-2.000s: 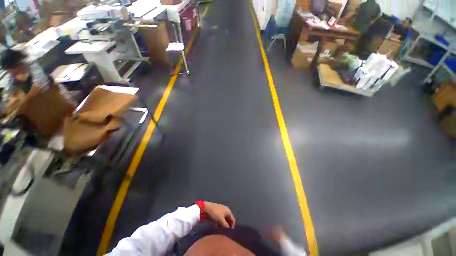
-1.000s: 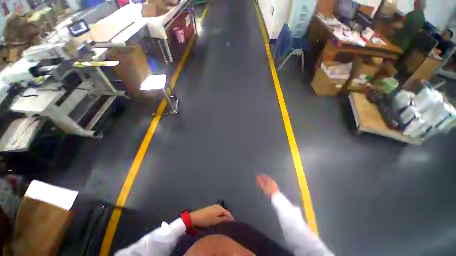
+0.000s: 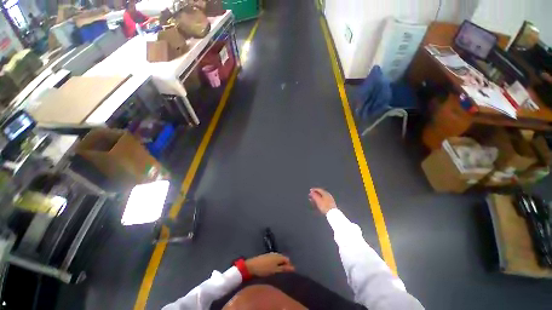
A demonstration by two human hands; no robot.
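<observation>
My left hand (image 3: 268, 265), with a red wristband (image 3: 242, 268) at its wrist, is low in front of my dark apron (image 3: 305, 290). Its fingers are loosely bent and no held thing shows. My right hand (image 3: 322, 201) is stretched forward over the grey floor (image 3: 272, 139), fingers loosely bent, and appears empty. Both arms have white sleeves. A small black thing (image 3: 269, 239), possibly my shoe tip, shows just beyond my left hand. No work piece is near either hand.
Yellow lines (image 3: 371, 184) edge the aisle. At left are a bright white-topped stand (image 3: 145, 203) on the line, an open carton (image 3: 115, 157) and a long white table (image 3: 136, 69). At right are a chair (image 3: 387, 100), a brown desk (image 3: 457, 121), cartons (image 3: 451, 169) and a flat trolley (image 3: 505, 233).
The view has moved forward along the aisle. The stand, desk and trolley are nearer. My right hand has swung from low by the apron to farther forward. My left hand stays low in front of me.
</observation>
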